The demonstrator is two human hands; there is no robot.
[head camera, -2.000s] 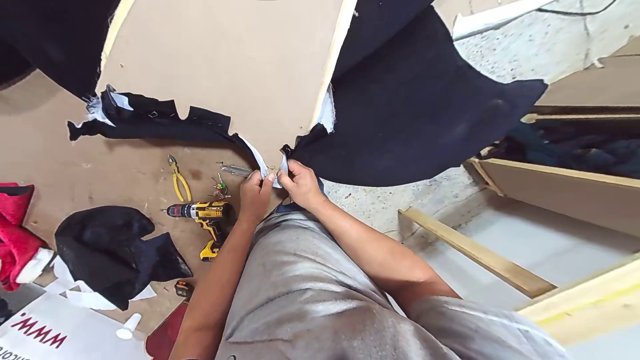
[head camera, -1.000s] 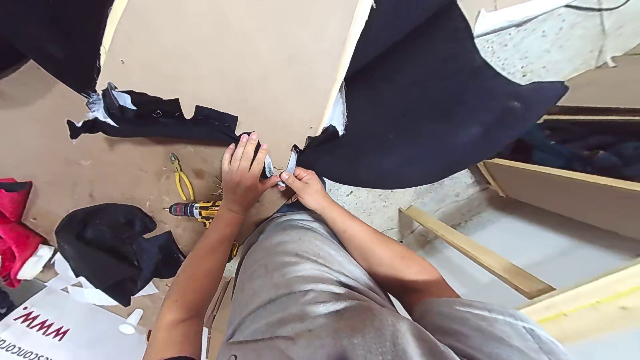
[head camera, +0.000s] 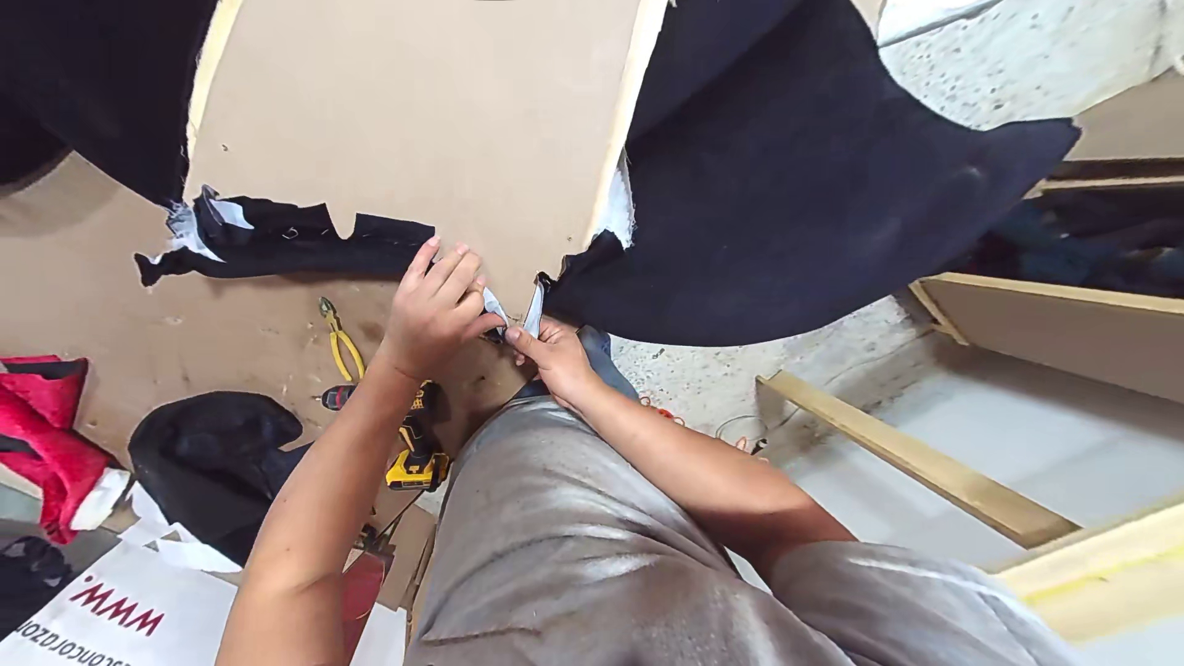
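Observation:
A beige panel (head camera: 416,120) with pale edges lies before me. Dark fabric (head camera: 786,213) spreads from its right side, and a dark fabric strip (head camera: 351,254) is folded over its near edge, with visible staples. My left hand (head camera: 444,301) rests on the strip's right end, fingers extended along the panel edge, thumb toward a small white-backed flap. My right hand (head camera: 552,356) pinches fabric at the near corner, beside a white strip (head camera: 534,310). The two thumbs are close together. What lies under the fingers is partly hidden.
Yellow-handled pliers (head camera: 342,342) and a yellow cordless drill (head camera: 418,462) lie left of my legs. Farther left are a black fabric piece (head camera: 217,467), red fabric (head camera: 55,444) and a printed white sheet (head camera: 120,610). A wooden frame (head camera: 916,458) stands at the right.
My left hand has moved from beside the right hand at the corner up onto the dark strip, its fingers now spread out. The right hand stays at the corner.

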